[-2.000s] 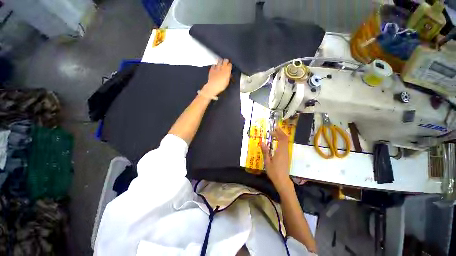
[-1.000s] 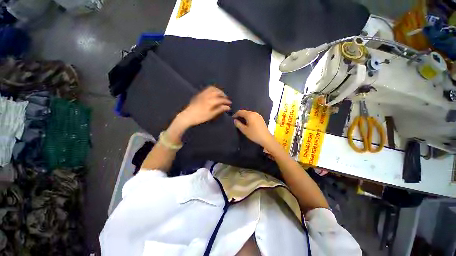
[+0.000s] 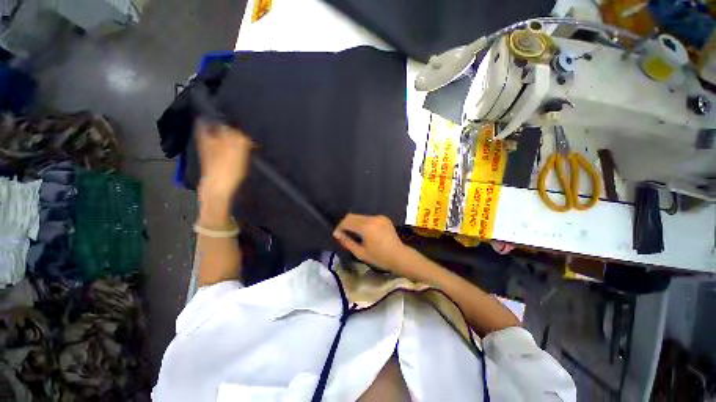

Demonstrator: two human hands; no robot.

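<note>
A dark fabric panel [image 3: 330, 118] lies spread on the white table left of the sewing machine [image 3: 597, 118]. A narrow dark edge or strip [image 3: 286, 188] runs slantwise over it between my hands. My left hand [image 3: 222, 157] is blurred at the panel's left side, at the strip's upper end; its fingertips are not clear. My right hand [image 3: 371, 240] pinches the strip's lower end near the table's front edge, close to my body. The needle area [image 3: 471, 141] has no cloth of the panel under it.
Orange-handled scissors [image 3: 568, 180] lie right of the yellow tapes [image 3: 483, 188]. A brown strip [image 3: 608, 174] and a black pouch [image 3: 648, 220] lie further right. Another dark cloth [image 3: 447, 23] is behind the machine head. Cloth piles [image 3: 71, 306] are on the floor at left.
My left hand has moved from the panel's middle to its far left. My right hand has moved down towards my body. The slanted strip is now stretched between them.
</note>
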